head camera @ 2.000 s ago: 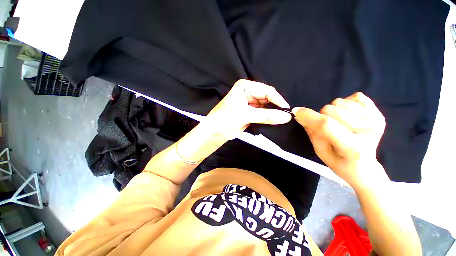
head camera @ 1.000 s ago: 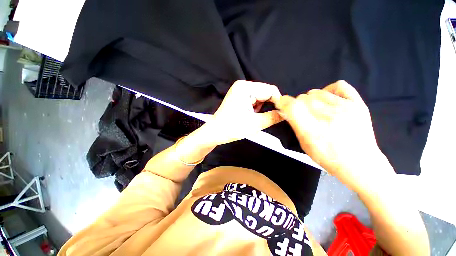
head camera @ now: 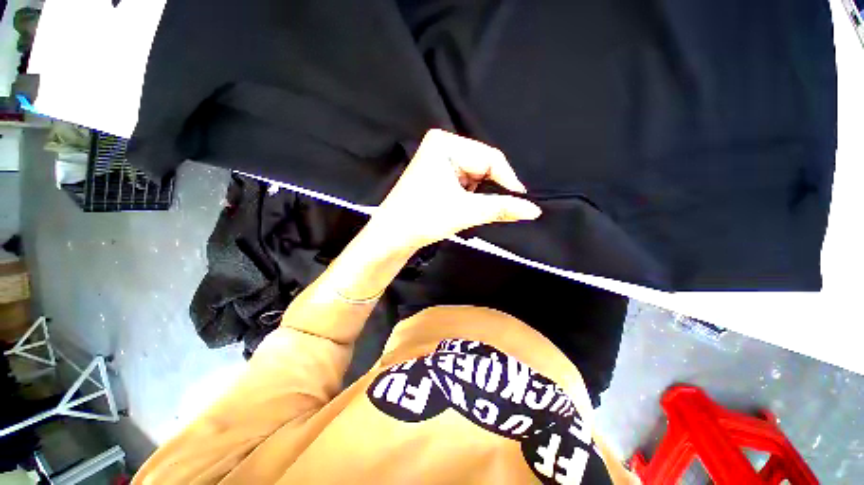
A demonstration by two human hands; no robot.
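Note:
The large black garment (head camera: 606, 104) lies over the white table. My left hand (head camera: 459, 189) pinches a fold of it near the table's front edge, thumb below and fingers above. The hem fold (head camera: 559, 200) runs to the right from my fingertips. A thin bracelet shows on my left wrist. My right hand is out of the picture. No needle or thread can be made out.
White table (head camera: 786, 317) edge runs just below the garment. Dark cloth (head camera: 232, 275) is heaped under it on the left. A black crate (head camera: 128, 175) and white metal legs (head camera: 90, 388) stand at left, a red stool (head camera: 720, 440) at lower right.
My right hand has left my left fingertips and gone out of view. My left hand stays pinched on the fold. The view has shifted slightly, and more of the red stool shows.

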